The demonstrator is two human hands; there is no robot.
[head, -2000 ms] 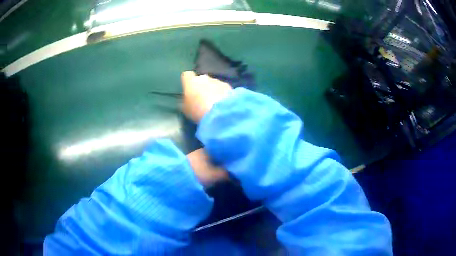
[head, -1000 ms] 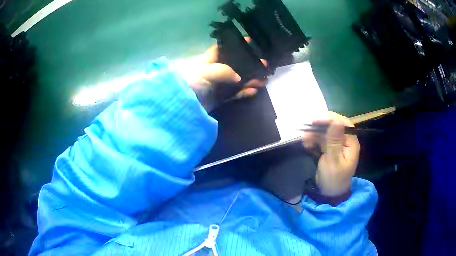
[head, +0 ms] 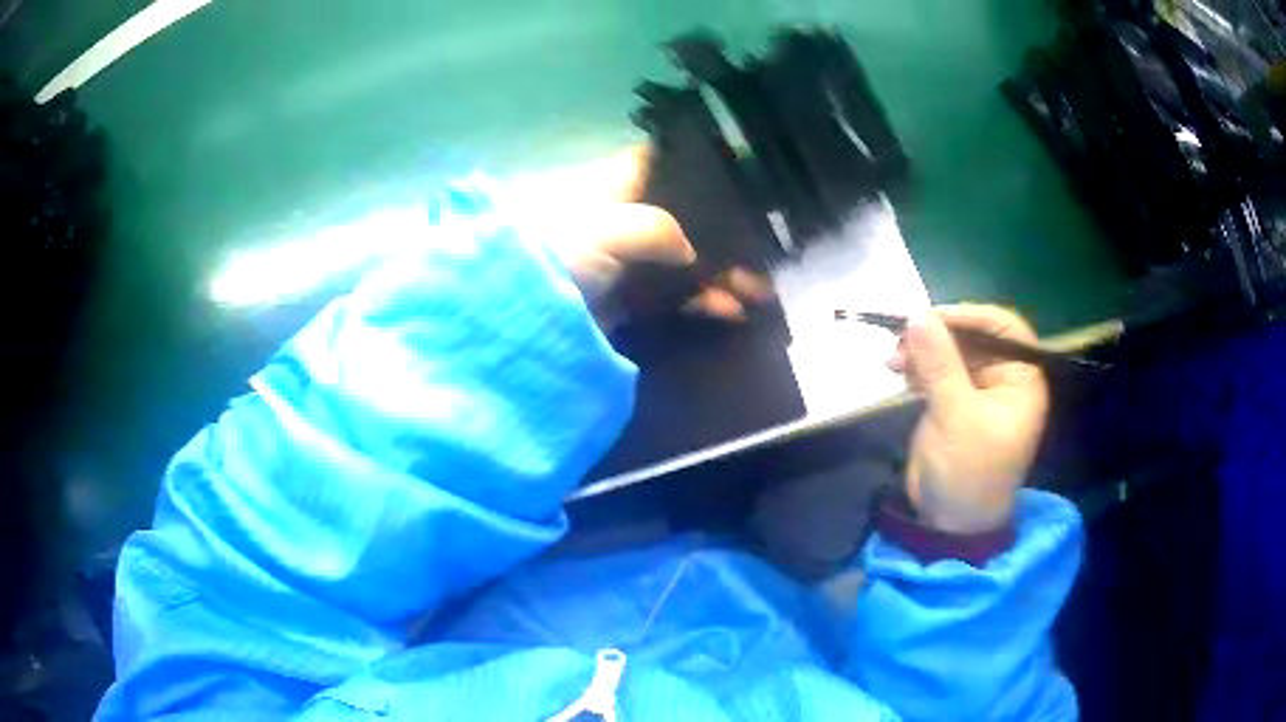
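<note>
My left hand (head: pixel 656 254) holds a matt black plastic housing (head: pixel 769 134) with jagged tabs, blurred, above the green bench; the hand's fingers are partly hidden by it. My right hand (head: pixel 980 388) holds dark tweezers (head: pixel 973 336) like a pen, tips pointing left over the white backing paper (head: pixel 853 303). Whether the tips hold a small piece cannot be told. A flat black sheet (head: pixel 712 381) lies left of the white paper at the bench's near edge, partly under the left hand.
A dark jagged heap of parts (head: pixel 50 212) is at the far left. Shiny black parts or bags (head: pixel 1199 155) are piled at the right. The pale bench edge (head: pixel 705 459) runs just in front of my blue smock. A white strip (head: pixel 120 50) is at the upper left.
Since a second ago the housing has shifted slightly right and down. The tweezer tips have moved slightly up. Earlier, both arms reached forward and crossed, and the housing was farther away.
</note>
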